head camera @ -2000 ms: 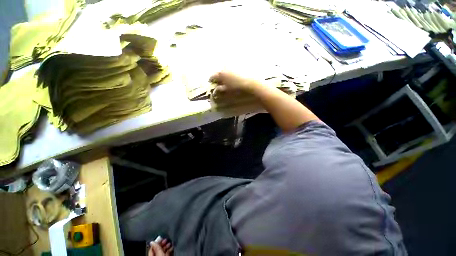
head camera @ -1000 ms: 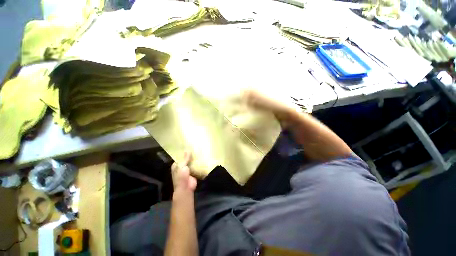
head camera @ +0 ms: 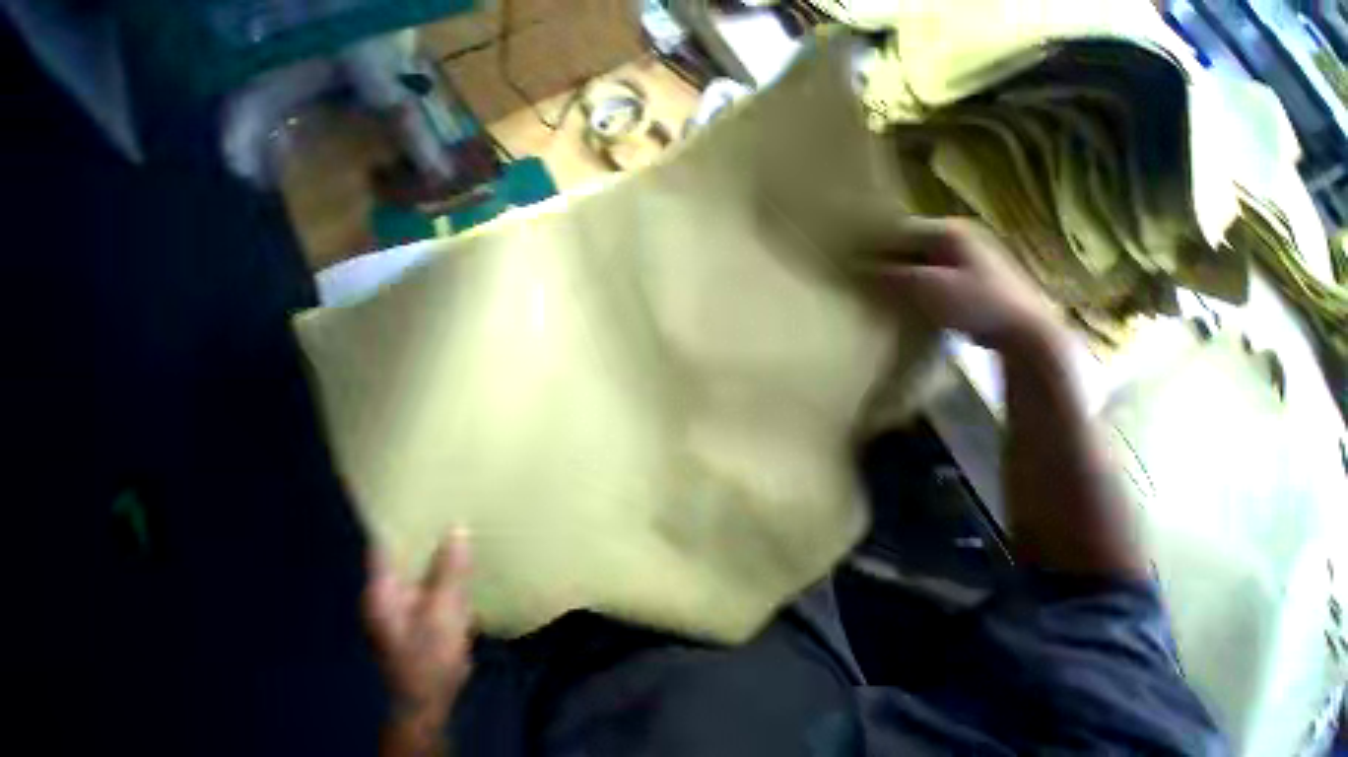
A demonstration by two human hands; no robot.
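A large limp khaki-yellow cut panel [head camera: 591, 399] spans the middle of the view above my lap, blurred by motion. My right hand [head camera: 961, 289] grips its upper right part, with the fingers partly hidden in a fold. My left hand [head camera: 421, 614] is at its lower left edge, fingers on or against the panel; its thumb is hard to make out. The green press base [head camera: 525, 189] shows behind the panel's upper edge, with the brown press head block [head camera: 444, 185] above it.
The green press body [head camera: 281, 45] is at the upper left. Tape rolls [head camera: 614, 119] lie on the wooden bench [head camera: 540, 130]. A thick wavy panel stack [head camera: 1035, 163] stands on the white table [head camera: 1242, 488] at the right. The floor at the left is dark.
The view has swung left from the white table to the press. The panel has moved with my hands from the table edge toward the press bench.
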